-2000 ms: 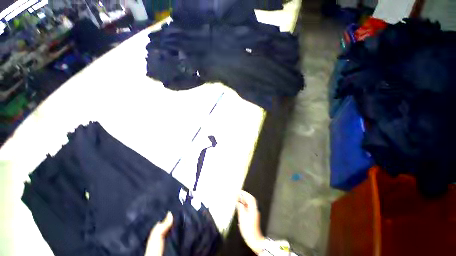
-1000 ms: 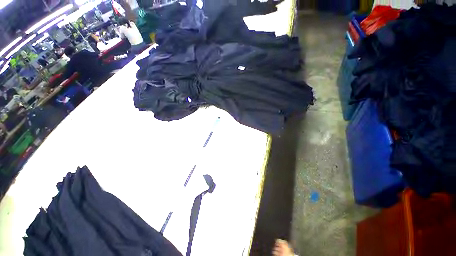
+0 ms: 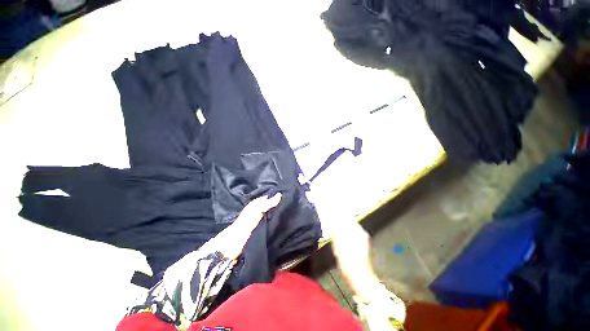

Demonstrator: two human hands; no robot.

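Black trousers (image 3: 123, 200) lie across the stack, with their legs out to the left and the waist part bunched near me. A shinier pocket bag (image 3: 226, 194) shows beside my left hand (image 3: 260, 205), whose fingers pinch the cloth there. Under them, a stack of black trousers (image 3: 168, 97) points away from me, with jagged leg ends and a white label. My right hand (image 3: 349, 240) is beyond the right side of the trousers, over the table's near edge; it is washed out and blurred, and its fingers are unclear.
A narrow black curled strip (image 3: 336, 155) and a thin measuring tape (image 3: 341, 127) lie on the pale table (image 3: 382, 187), right of the stack. A rumpled black trouser pile (image 3: 453, 71) hangs over its far right edge. A blue bin (image 3: 488, 258), dark clothes (image 3: 550, 271) and an orange-red container (image 3: 446, 318) stand at right.
The view has swung left and down. My left hand, out of view a second ago, is on the trousers. Trousers now lie across the stack with legs to the left. My right hand shows more fully.
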